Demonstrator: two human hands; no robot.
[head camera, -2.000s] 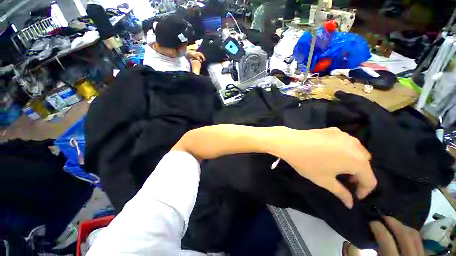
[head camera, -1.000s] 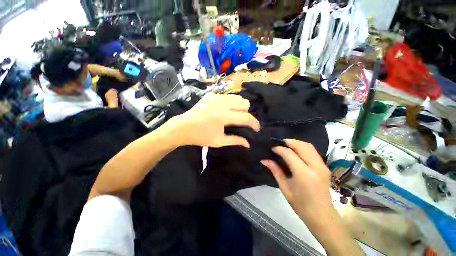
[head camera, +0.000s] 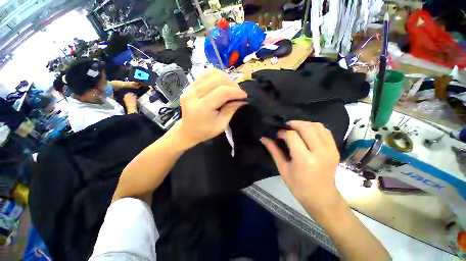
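A large black garment lies over the table and hangs over its front edge toward the lap. My left hand grips the black cloth between thumb and fingers at the centre. My right hand pinches the same garment just to the right, thumb and fingers on a fold. The hands are apart, with bunched cloth between them. A narrow white strip hangs below my left hand against the black cloth.
The sewing machine with "JACK" lettering is at the right, a dark phone on its bed. A green cup and a tape roll are behind it. A person sits at another machine at the upper left.
The view has swung right, bringing the machine and green cup into sight. My left hand has moved from above the cloth to gripping it. My right hand has come fully into view, holding the cloth.
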